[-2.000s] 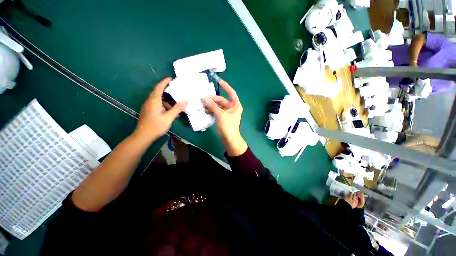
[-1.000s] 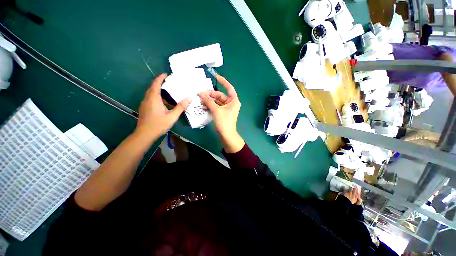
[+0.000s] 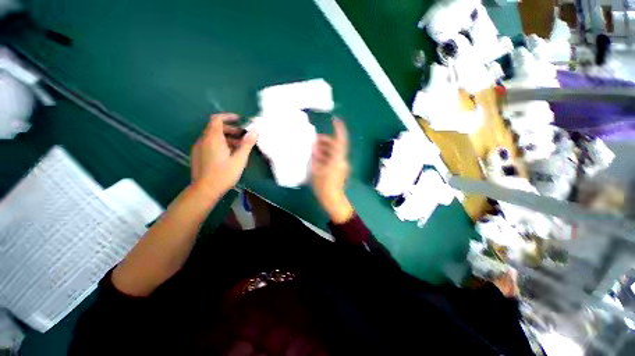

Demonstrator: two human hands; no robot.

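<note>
A white security camera (image 3: 287,142) with a block-shaped mounting arm (image 3: 296,96) is in front of me over the green bench. Its surface is washed out and shows no print. My left hand (image 3: 224,154) is at its left edge, thumb tip against or very near the body; whether it grips is unclear. My right hand (image 3: 330,163) is blurred at its right side, index finger raised and fingers apart, with no clear grip. Whether the camera rests on the bench cannot be told.
A printed label sheet (image 3: 66,233) lies at the left, beside a smaller white piece (image 3: 134,201). A white unit (image 3: 15,104) is cut off at the left edge. More cameras (image 3: 412,177) lie on the right, beyond them a tan board (image 3: 452,149), metal rails and other people.
The view has shifted slightly. The camera has moved right relative to my left hand. My right thumb and fingers have come off its printed face to its right side.
</note>
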